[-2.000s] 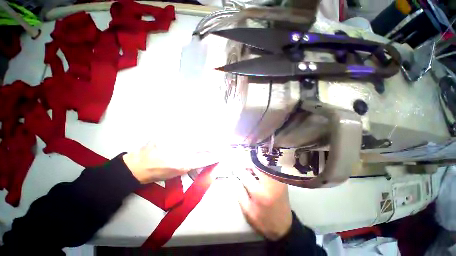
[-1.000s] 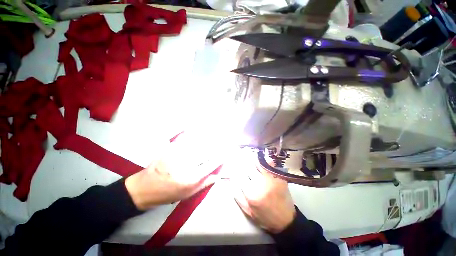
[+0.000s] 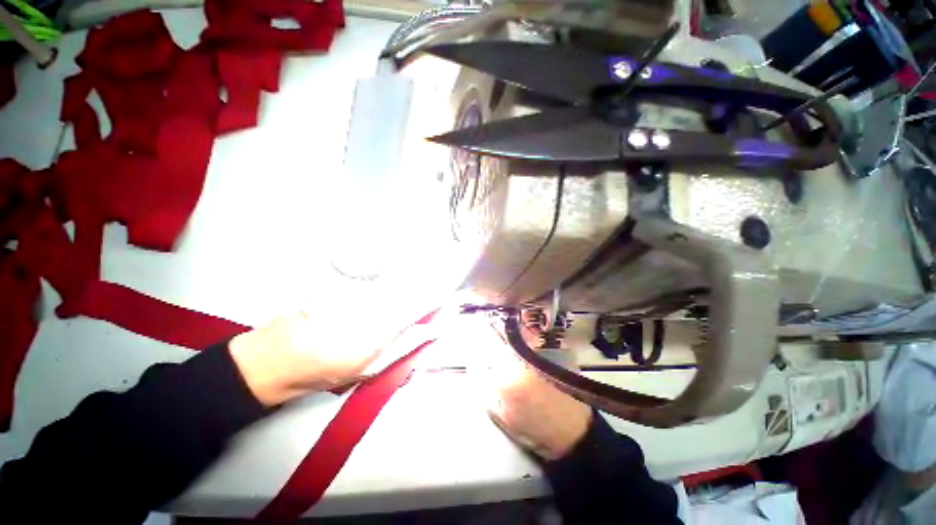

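A red fabric strip (image 3: 344, 436) runs from the glare by the needle area down over the table's front edge. My left hand (image 3: 308, 354) lies on the table left of the needle area with its fingers at the red strip; its fingertips fade into glare. Another red length runs from under this hand to the red strip pile (image 3: 154, 133) at the left. My right hand (image 3: 534, 405) is at the right of the needle area, below the machine head; its fingers are washed out by the lamp. The sewing machine (image 3: 616, 226) fills the right. Presser foot and needle are hidden in glare.
Thread snips (image 3: 626, 113) with dark blades and purple marks rest on top of the machine head. A grey-white flat plate (image 3: 377, 128) stands beside the head. White fabric (image 3: 744, 505) lies below the table at right. Green cords (image 3: 23, 31) show at the back left.
My left hand has moved onto the strip near the needle area, and the folded red loop beside it no longer shows. My right hand stays near the needle area. The camera view has shifted slightly.
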